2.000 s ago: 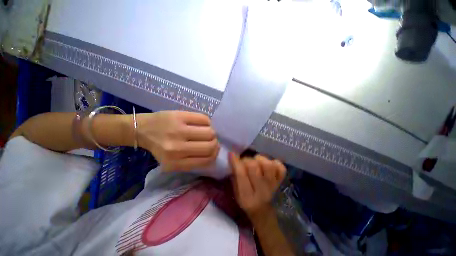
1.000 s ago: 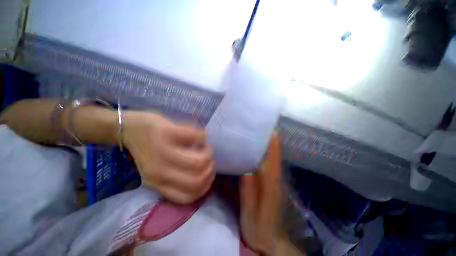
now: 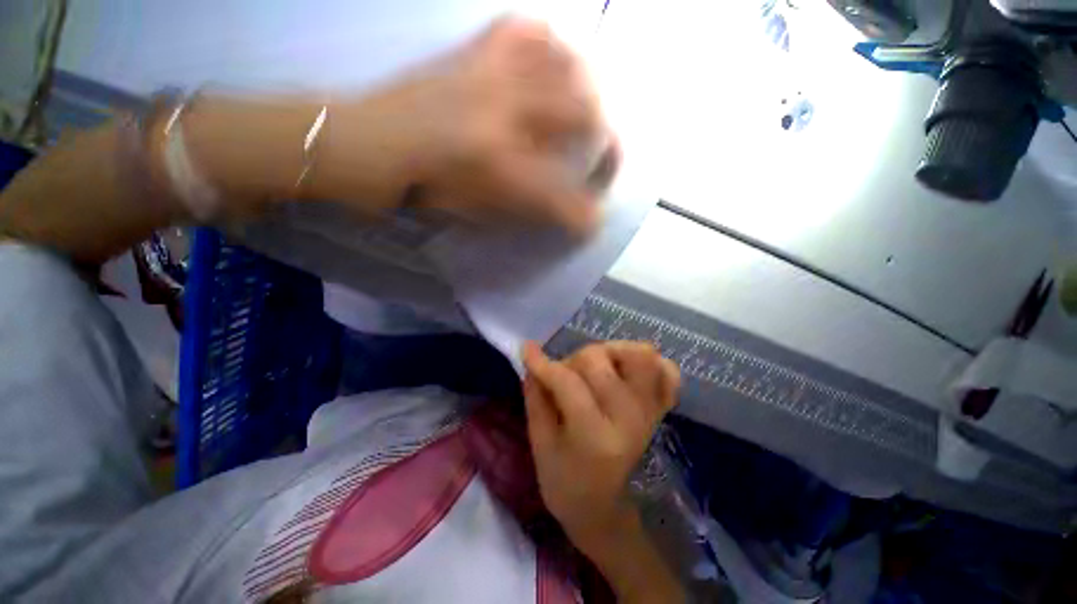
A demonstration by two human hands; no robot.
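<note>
A light blue-grey cloth piece (image 3: pixel 532 277) lies over the table's front edge, its lower corner hanging past the edge. My right hand (image 3: pixel 596 419) pinches that lower corner between thumb and fingers. My left hand (image 3: pixel 514 136) is blurred and lies over the upper part of the cloth. Its fingers are bent, and whether it grips the cloth cannot be told. The far part of the cloth is lost behind my left hand and in the lamp glare.
A ruler strip (image 3: pixel 756 366) runs along the white table (image 3: pixel 803 212). A black ribbed cylinder (image 3: pixel 980 124) hangs at upper right. Dark-pointed snips (image 3: pixel 1031 304) and a white scrap (image 3: pixel 963 431) are at the right. A blue crate (image 3: pixel 254 354) is below the edge.
My left hand has moved up from the table edge over the cloth. My right hand has closed on the cloth's lower corner after appearing more extended. The view has shifted slightly.
</note>
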